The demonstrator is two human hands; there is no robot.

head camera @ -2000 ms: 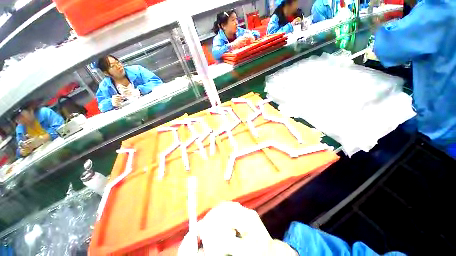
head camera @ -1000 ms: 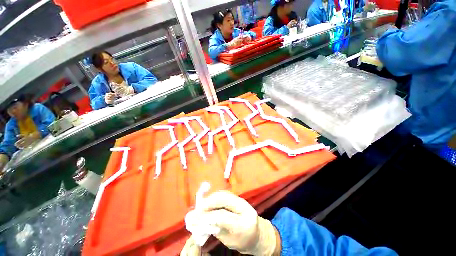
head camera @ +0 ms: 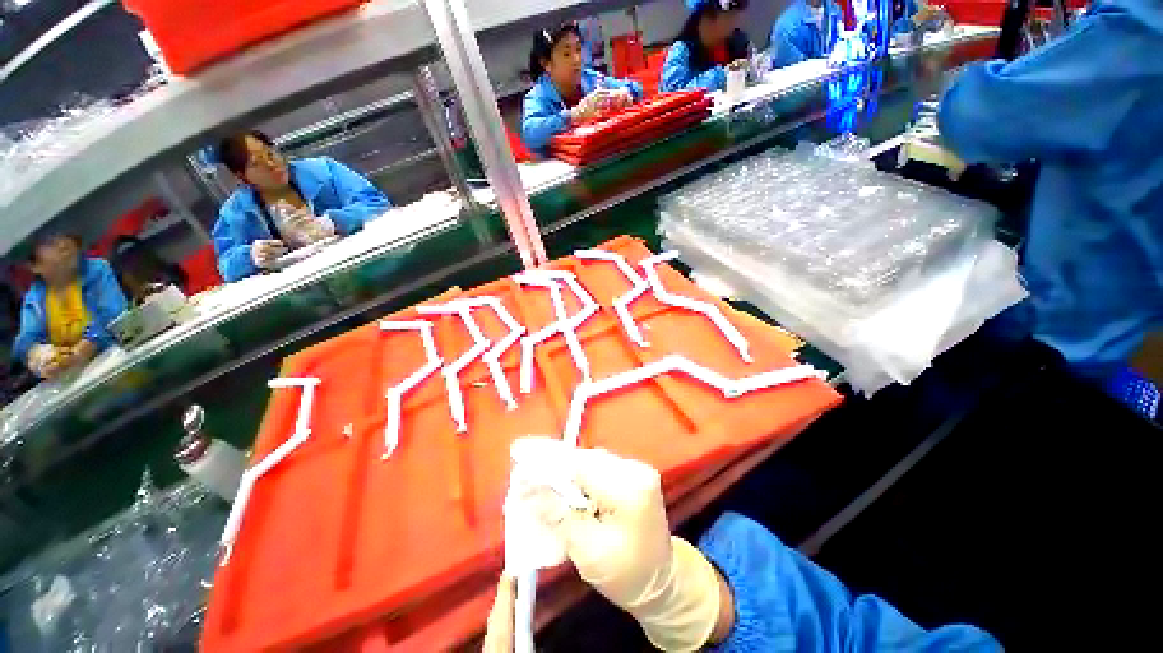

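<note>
A white strip [head camera: 526, 612] stands nearly upright at the bottom middle, its lower end cut off by the frame. My gloved right hand [head camera: 625, 526] is closed on a crumpled white wiping cloth [head camera: 533, 500] pinched around the strip's upper part. My gloved left hand [head camera: 500, 619] shows only as a finger at the bottom edge, against the strip; the rest is out of frame. Several bent white strips [head camera: 296, 440] lie across the stacked orange-red foam tray [head camera: 421, 542]. One wide bent strip [head camera: 676, 366] lies nearest its right side.
Clear plastic trays [head camera: 842, 217] sit on white sheets [head camera: 899, 338] right of the foam. A bottle [head camera: 211, 459] and crinkled clear plastic [head camera: 115, 568] are at left. A metal post [head camera: 491, 134] stands behind. A person in blue [head camera: 1084, 191] is close at right; several others sit across the line.
My right hand has risen slightly and turned, with the cloth now around the strip's upper part. The strip's bare top, seen earlier, is covered. The view has shifted slightly.
</note>
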